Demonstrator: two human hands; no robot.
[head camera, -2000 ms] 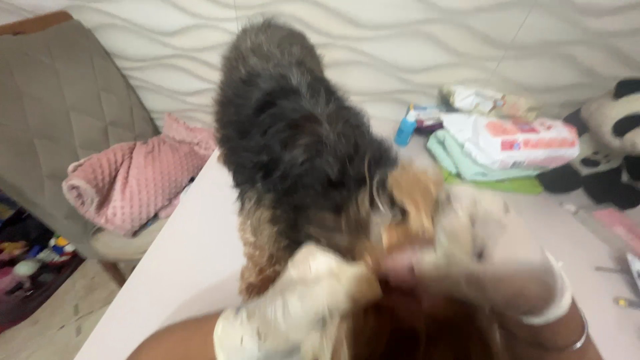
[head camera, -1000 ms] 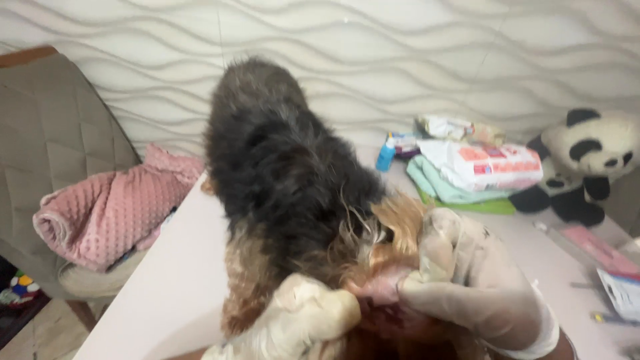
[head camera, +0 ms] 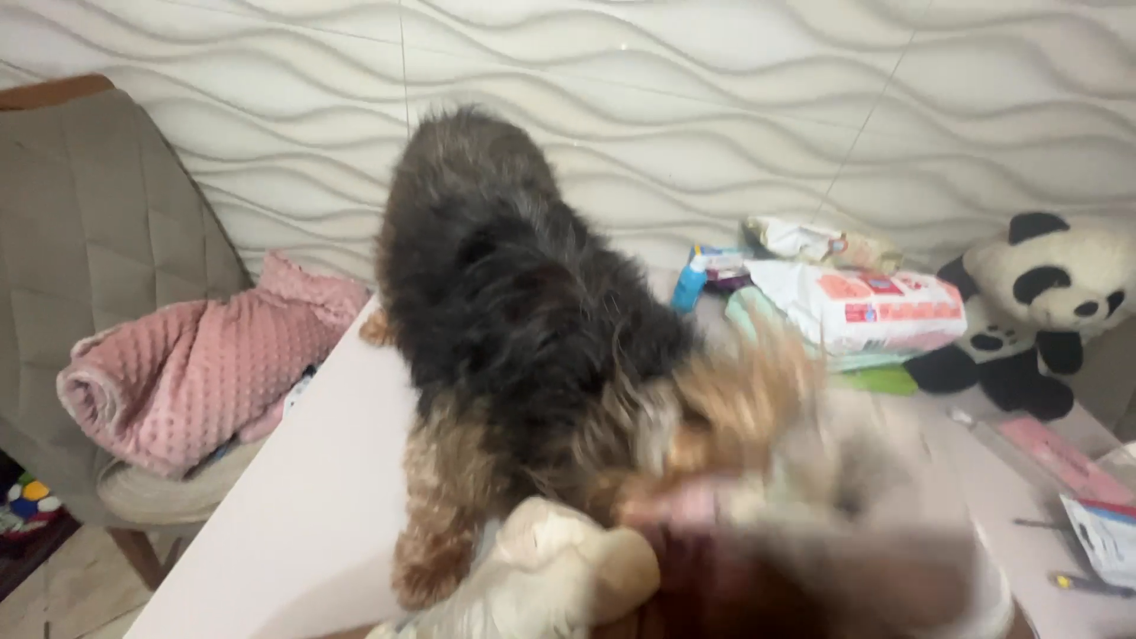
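A small dog with dark and tan fur [head camera: 532,311] stands on a pale table [head camera: 311,506], its head toward me at the lower middle. My left hand [head camera: 559,568], in a whitish glove, is closed against the dog's head beside the ear; what its fingers hold is hidden. My right hand [head camera: 861,515], also gloved, is strongly blurred at the other side of the head, by the tan ear fur [head camera: 754,390]. Pink skin [head camera: 688,501] of the ear shows between the two hands. Whether the right fingers grip anything is not clear.
A chair [head camera: 80,204] with a rolled pink blanket [head camera: 195,373] stands left. At the right are a wipes pack [head camera: 870,306] on a mint cloth, a blue bottle [head camera: 688,284], a panda plush [head camera: 1047,275], a pink case [head camera: 1065,461] and a pack with writing [head camera: 1105,537]. A patterned wall is behind.
One second ago my right thumb and fingers pinched the dog's ear; now that hand is blurred in motion. My left hand stays beside the head.
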